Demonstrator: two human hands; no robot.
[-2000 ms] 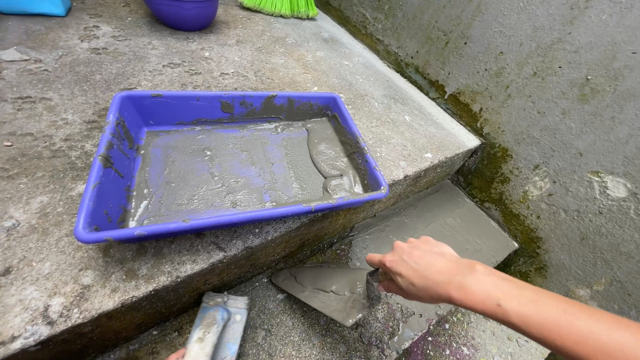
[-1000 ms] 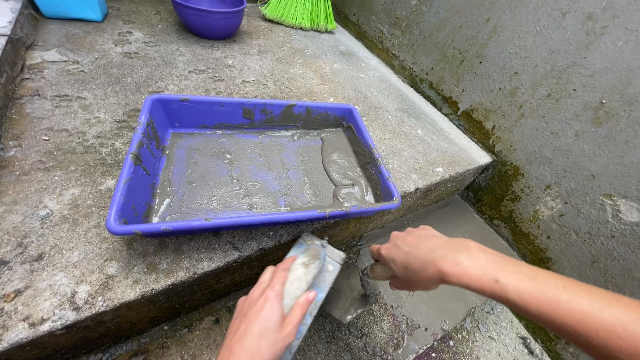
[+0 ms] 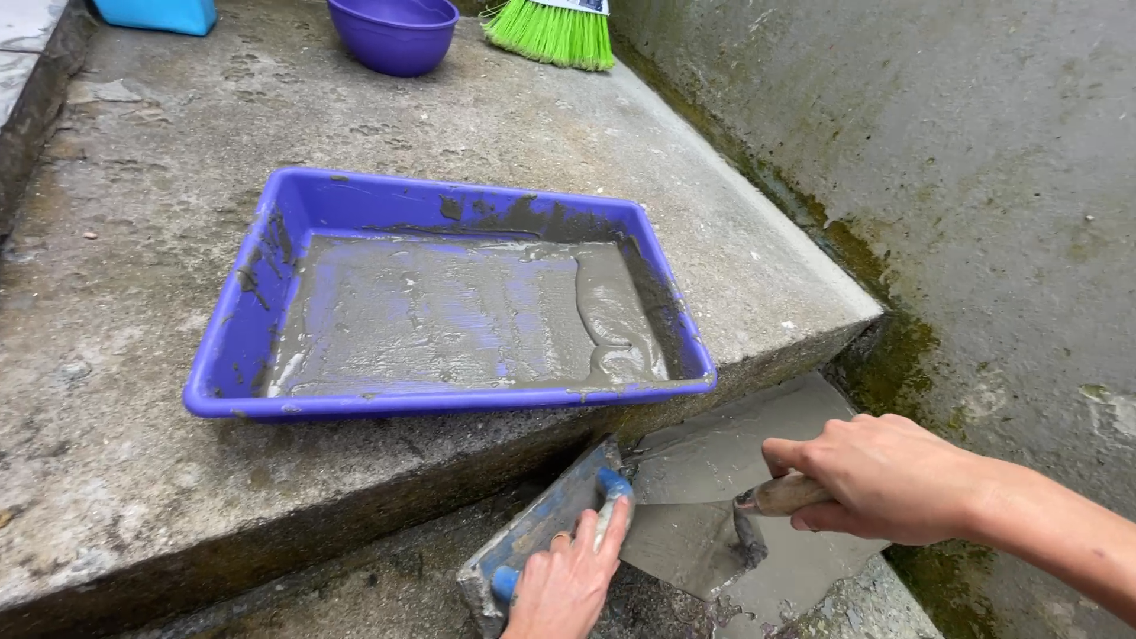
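My left hand [image 3: 568, 572] grips the blue-and-white handle of a plastering float [image 3: 537, 524], whose flat plate is tilted on its edge. My right hand [image 3: 887, 479] holds the wooden handle of a pointing trowel [image 3: 683, 541]; its blade meets the float's face or lies very close to it. Wet grey mortar [image 3: 763, 426] is spread over the lower step beneath the trowel. A purple plastic tray [image 3: 435, 404] smeared with mortar rests on the upper step, above both hands, with a thicker mortar ridge at its right end.
At the back stand a purple bowl [image 3: 395, 35], a bright green broom head [image 3: 550, 35] and part of a light-blue container [image 3: 158, 13]. A mossy concrete wall [image 3: 958, 177] bounds the right side. The upper step's edge [image 3: 355, 497] runs diagonally below the tray.
The float, flatter in my left hand a second ago, is now tilted on its edge beside the trowel. Two seconds ago my left hand was mostly out of view.
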